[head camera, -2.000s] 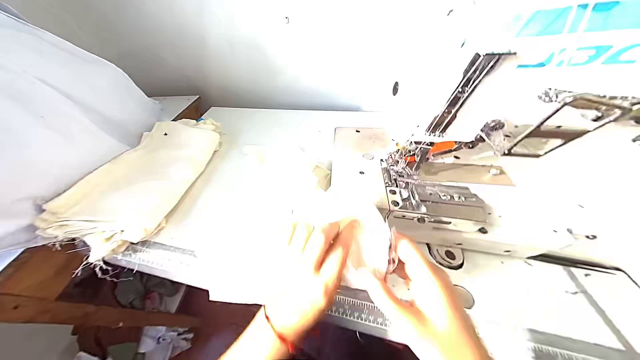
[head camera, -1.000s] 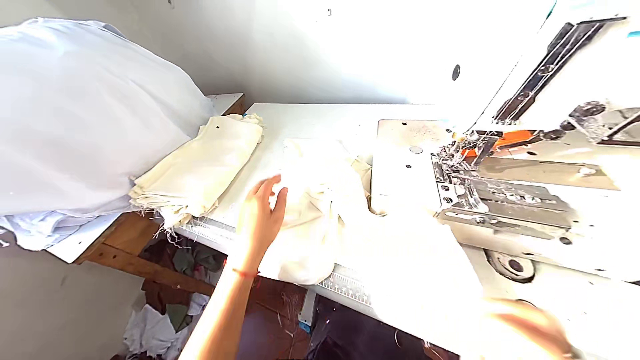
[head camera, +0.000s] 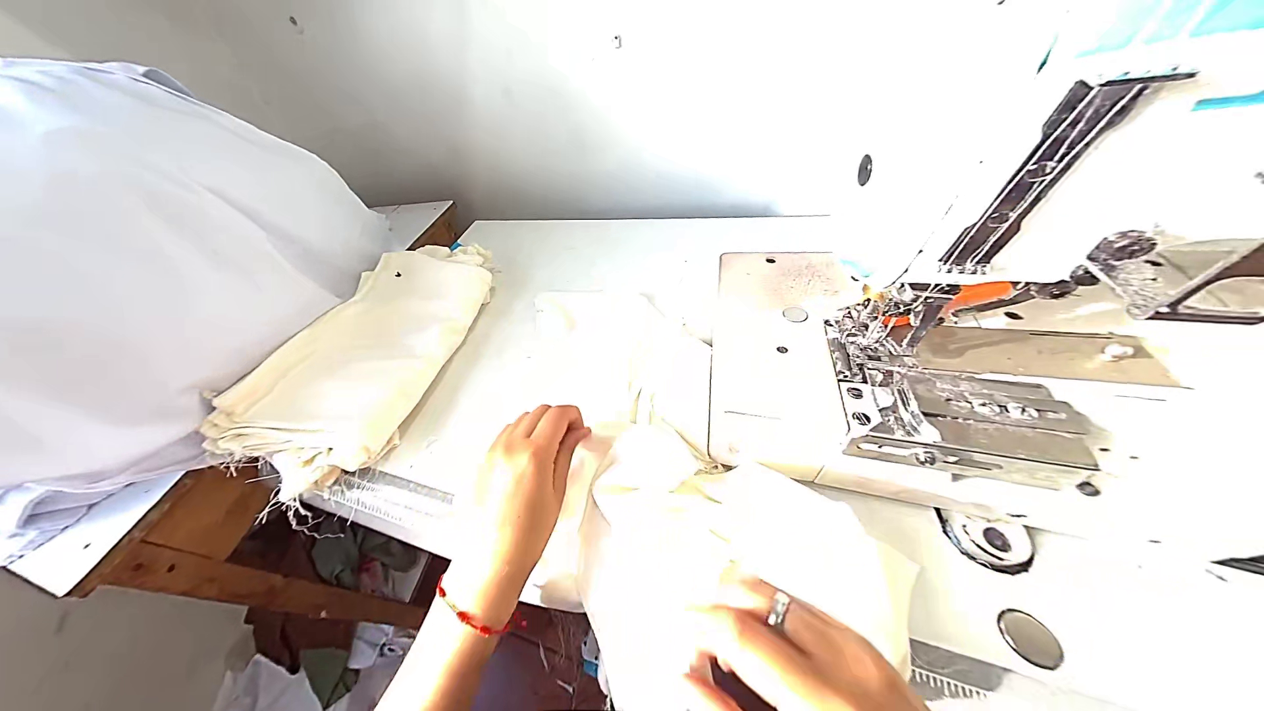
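Note:
Cream fabric (head camera: 652, 533) lies bunched over the front edge of the table, left of the sewing machine's metal presser and needle area (head camera: 889, 346). My left hand (head camera: 528, 474), with a red bracelet at the wrist, rests at the fabric's left side, its fingers bent together; whether they pinch the cloth is unclear. At the lower right of the fabric is my right hand (head camera: 780, 642), wearing a ring, slightly blurred, with fingers curled at the cloth; its grip is partly hidden. A folded stack of cream fabric pieces (head camera: 365, 355) with frayed ends lies on the table's left.
A large white cloth heap (head camera: 148, 276) stands at the left beside the stack. The white table (head camera: 583, 247) bears a measuring tape strip (head camera: 395, 499) along its front edge. Below are a wooden frame (head camera: 247, 588) and loose cloths (head camera: 272, 681). A wall rises behind.
My right hand has come from the lower right edge to the cream fabric. The fabric is now more bunched near the front edge, and my left hand's fingers have closed together beside it.

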